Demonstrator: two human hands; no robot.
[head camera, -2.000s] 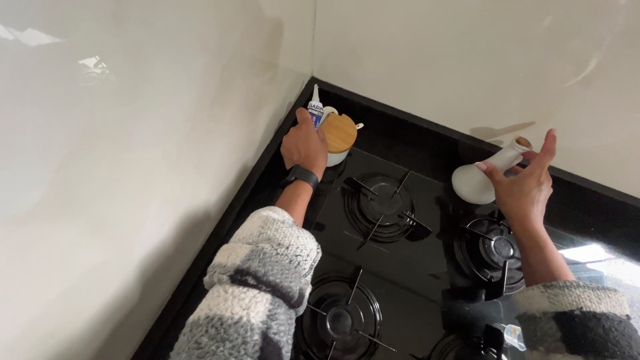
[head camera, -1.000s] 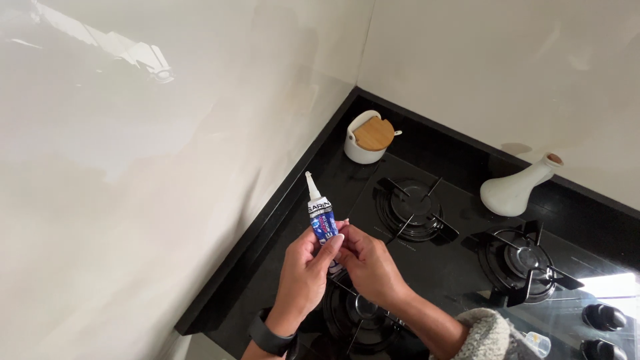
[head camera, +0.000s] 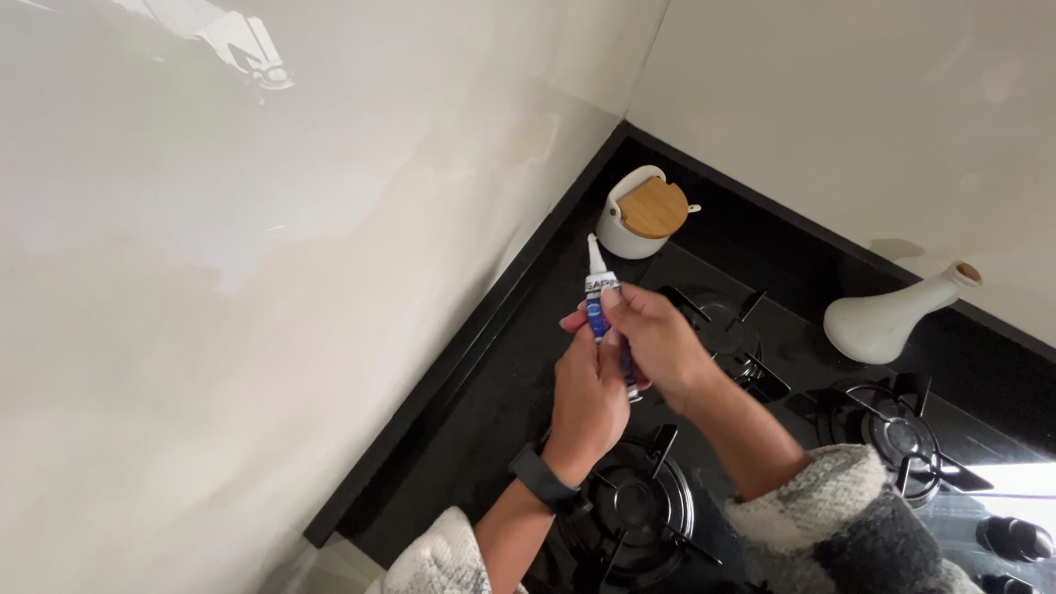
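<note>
A blue and white sealant tube (head camera: 596, 313) with a long white nozzle is held between both hands, over the black cooktop. My left hand (head camera: 587, 400), with a dark band on its wrist, grips the lower part of the tube. Higher up, my right hand (head camera: 656, 334) closes its thumb and fingers around the tube's middle. The nozzle points up and away, its tip just before a white salt pot (head camera: 631, 239) with a round wooden lid (head camera: 653, 208). Parts of the tube are hidden behind the fingers.
A pale long-necked ceramic bottle (head camera: 887, 322) leans toward the wall at the right. Gas burners with black pan supports (head camera: 635, 499) lie below the hands and to the right. A raised black ledge (head camera: 462, 351) borders the wall. Control knobs (head camera: 1013, 538) are at lower right.
Two seconds ago my left hand was at the tube beside the salt pot and my right hand at the bottle. Both hands now hold the tube, which has moved away from the corner.
</note>
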